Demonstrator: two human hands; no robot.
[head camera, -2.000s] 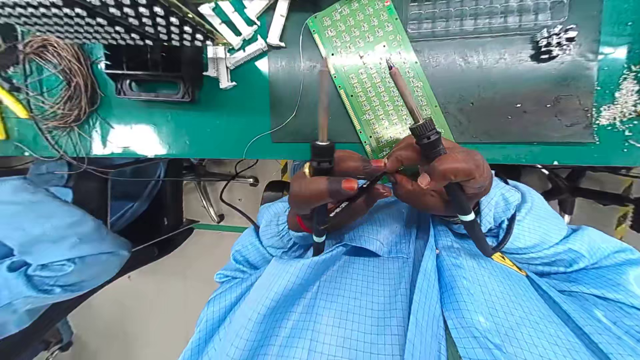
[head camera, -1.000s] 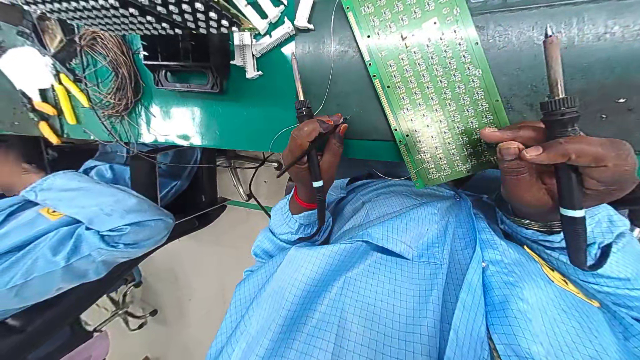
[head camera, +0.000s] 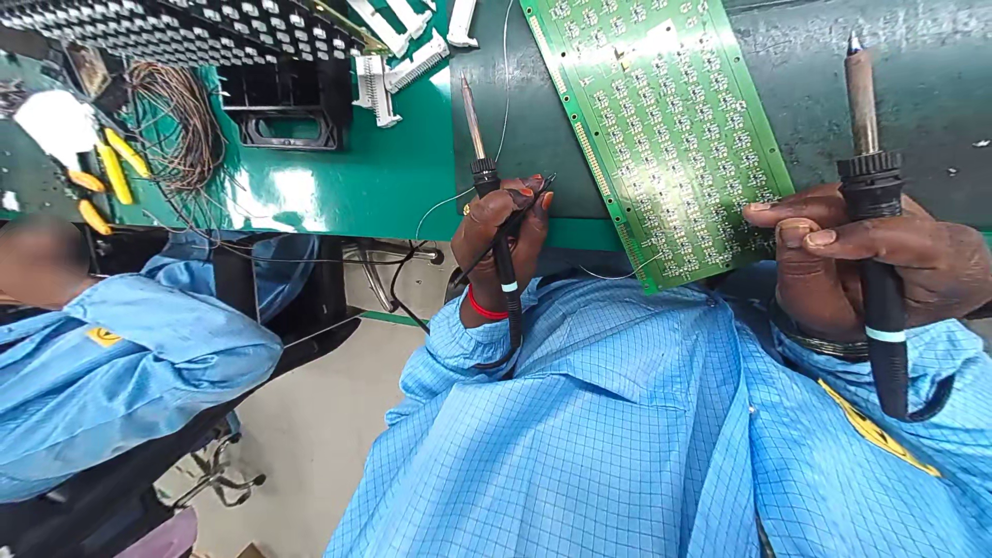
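My left hand (head camera: 500, 248) holds a soldering iron (head camera: 485, 174), its tip pointing away from me. Between the same hand's thumb and finger is a thin dark tool (head camera: 521, 215), perhaps tweezers. My right hand (head camera: 883, 256) grips a second soldering iron (head camera: 871, 174), tip also pointing away. Its fingertips are at the lower right edge of a green circuit board (head camera: 666, 147); whether they pinch it is hard to tell. Rows of small components cover the board, and its near end reaches past the table edge. A thin wire (head camera: 506, 85) runs left of the board, over the dark mat (head camera: 821, 116).
White ribbon-cable connectors (head camera: 418, 62) lie at the top, beside a black plastic frame (head camera: 287, 128). A bundle of brown wires (head camera: 182, 128) and yellow-handled tools (head camera: 115, 172) are farther left. A person in a blue coat (head camera: 147, 356) sits at left, near a chair base (head camera: 221, 477).
My hands, close together two seconds ago, have moved apart, each with its iron. The board has come toward me, and its near end now sticks out over the table edge. The view has shifted left.
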